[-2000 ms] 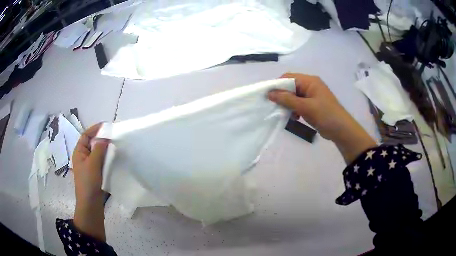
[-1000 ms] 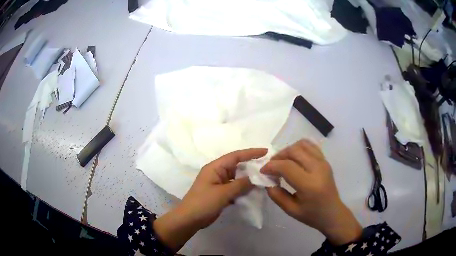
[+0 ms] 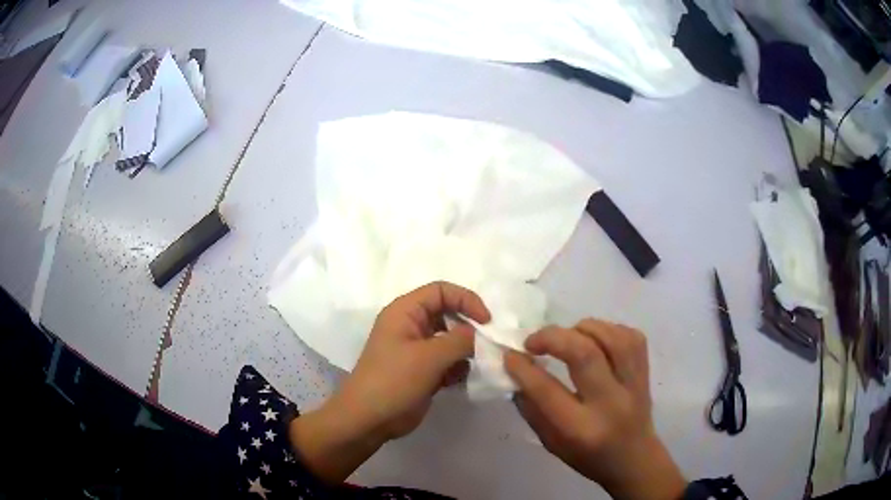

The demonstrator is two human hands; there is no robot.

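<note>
A thin white cloth [image 3: 420, 205] lies in loose folds on the table in front of me, its near end gathered up between my hands. My left hand [image 3: 415, 356] pinches the gathered end between thumb and fingers. My right hand [image 3: 586, 391] pinches the same end just to the right, with the fingertips close to those of my left hand. A small piece of the cloth hangs below the fingers. Whether this end is a separate piece cannot be told.
Black shears [image 3: 727, 361] lie at the right. One dark bar weight [image 3: 622, 234] touches the cloth's right corner; another [image 3: 190, 248] lies left on the table seam. Paper and checked pieces [image 3: 176, 112] lie far left, a white cloth heap [image 3: 488, 34] at the back, piled pieces [image 3: 789, 244] far right.
The cloth was stretched wide between both hands; it now lies down with its near end pinched. Since one second ago my hands have shifted slightly, and the view has moved a little.
</note>
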